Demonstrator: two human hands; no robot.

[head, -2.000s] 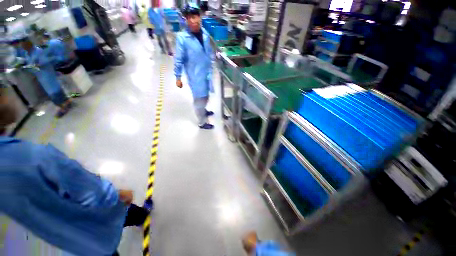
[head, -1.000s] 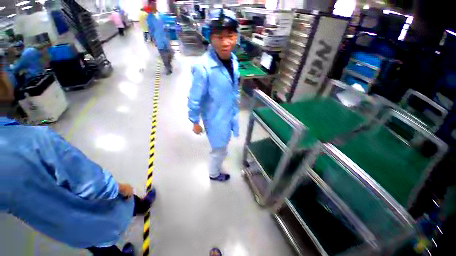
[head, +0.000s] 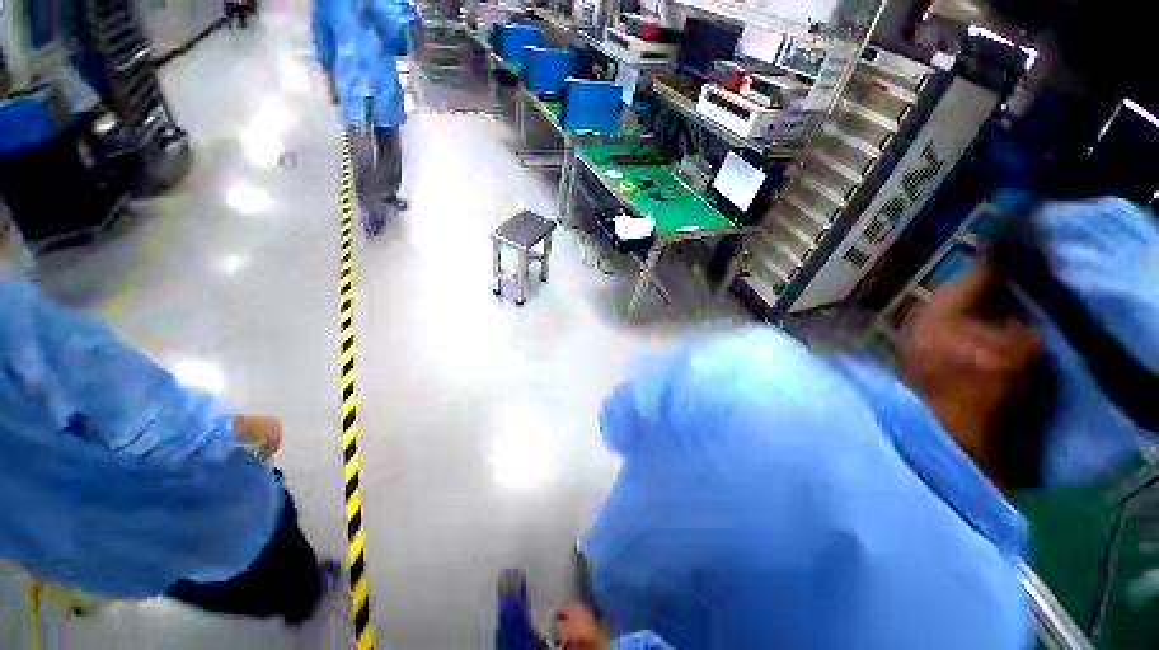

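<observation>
A hand point(head: 578, 627) with a light blue cuff shows at the bottom edge, cut off and blurred. It looks like my right hand, but the passing person is close beside it. I cannot tell whether it holds anything. My left hand is not in view. No cable or coil is visible. The nearest thing is a person in a light blue coat point(head: 801, 495), large and blurred at the lower right, with the capped head at the right edge.
A person in blue point(head: 127, 457) is at the left. Yellow-black floor tape point(head: 348, 381) runs forward toward a standing person point(head: 369, 76). A stool point(head: 524, 231) stands before a green-matted bench point(head: 655, 191). A tall shelf unit point(head: 826, 165) is at the right.
The person in the light blue coat has come from ahead to close at my right. The trolleys have mostly left the view. The bench and stool now show ahead.
</observation>
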